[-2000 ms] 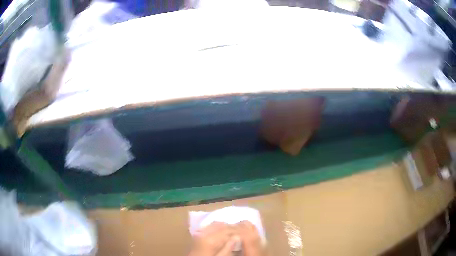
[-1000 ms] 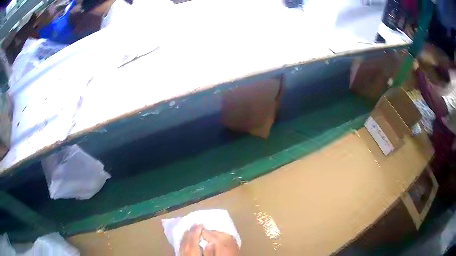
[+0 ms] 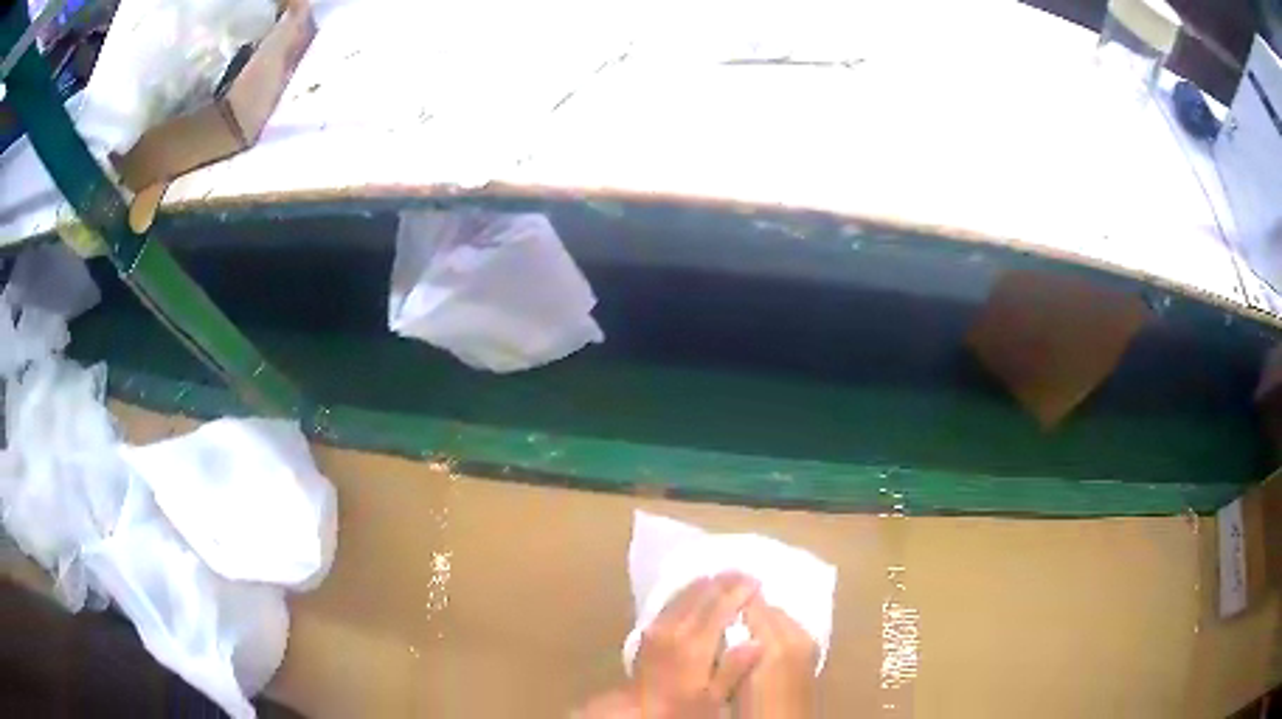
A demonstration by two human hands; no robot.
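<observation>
A rounded white wrapped item point(image 3: 689, 562) with a pointed corner lies on the cardboard bench cover point(image 3: 534, 618) near the bottom centre. My left hand point(image 3: 686, 653) and my right hand point(image 3: 776, 667) are on top of it, close together, with fingers bent over its middle. A small white bit shows between the fingers. The hands hide the near part of the item. The lower palms are partly cut off by the bottom edge.
Crumpled white bagged items point(image 3: 232, 506) lie at the left bench end. A white bag point(image 3: 492, 292) and a brown carton point(image 3: 1057, 337) are on the green shelf. A labelled carton point(image 3: 1254, 548) stands far right. A green post point(image 3: 176, 302) rises at left.
The view has turned left, so the bench scene has shifted right and more of the white heap shows. Both hands stay on the wrapped item, fingers slightly changed.
</observation>
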